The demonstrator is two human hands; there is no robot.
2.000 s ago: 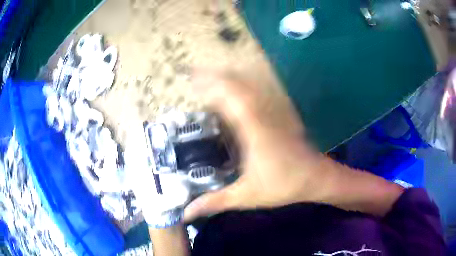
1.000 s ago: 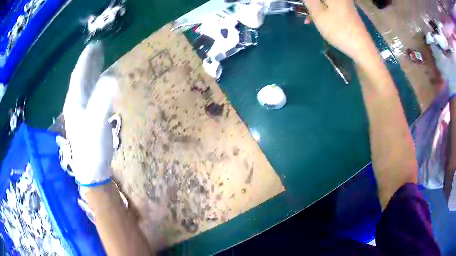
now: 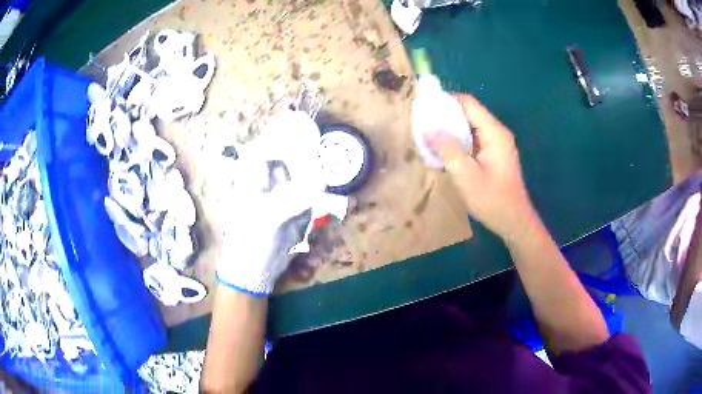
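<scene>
My left hand [image 3: 258, 231], in a white knit glove with a blue cuff edge, holds a white motorcycle body [image 3: 281, 146] over the tan board. The body has a wheel with a black tyre and pale hub [image 3: 343, 159] at its right side and a red spot [image 3: 321, 222] near its lower end. The overexposed white hides where glove and body meet. My bare right hand [image 3: 489, 165] is closed around a small white squeeze bottle [image 3: 440, 115], its yellow-green tip pointing up and away, just right of the wheel.
White front-end pieces [image 3: 154, 154] lie heaped on the board's left side. A blue crate [image 3: 88, 223] of small white parts stands left of them. A dark tool [image 3: 583, 75] lies on the green bench [image 3: 531, 100] at the right. Part of a white unit [image 3: 406, 14] shows at the far edge.
My left hand has come back from the left and now holds a body with a wheel. My right hand has come down from the far edge and taken hold of the bottle.
</scene>
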